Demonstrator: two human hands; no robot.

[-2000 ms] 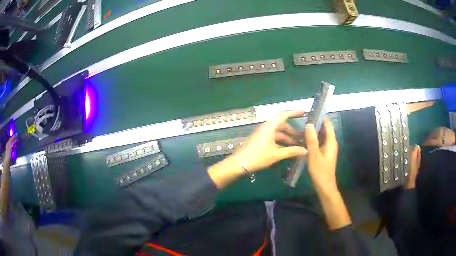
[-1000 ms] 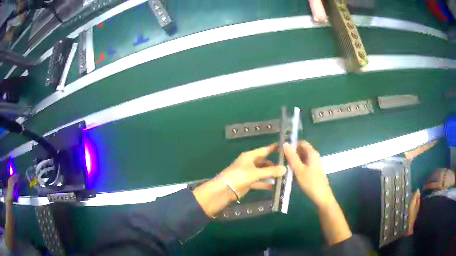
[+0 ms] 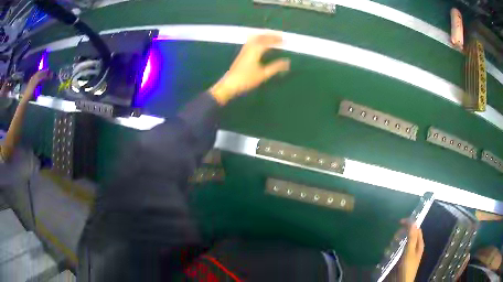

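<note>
My left hand (image 3: 251,69) is stretched out over the green conveyor toward the far rail, fingers apart, with nothing seen in it. My right hand (image 3: 413,250) is low at the right and holds a bar with a white strip along it (image 3: 407,238), tilted, beside the stacked bars. One grey-tan bar with round studs (image 3: 300,157) lies on the near guide rail. Another studded bar (image 3: 310,195) lies on the worktop below it. My left sleeve partly hides a pair of bars (image 3: 208,175).
Spaced bars (image 3: 378,119) lie on the conveyor at right. Stacked bars (image 3: 456,242) stand at right, others (image 3: 64,144) at left. A black box with violet glow (image 3: 118,66) is at upper left. A brass-coloured block (image 3: 475,77) and pink stick (image 3: 456,28) are at upper right. Other people's hands show at both sides.
My left hand has let go of the bar and moved up and left over the conveyor. My right hand has carried the bar down and right. The view has swung left.
</note>
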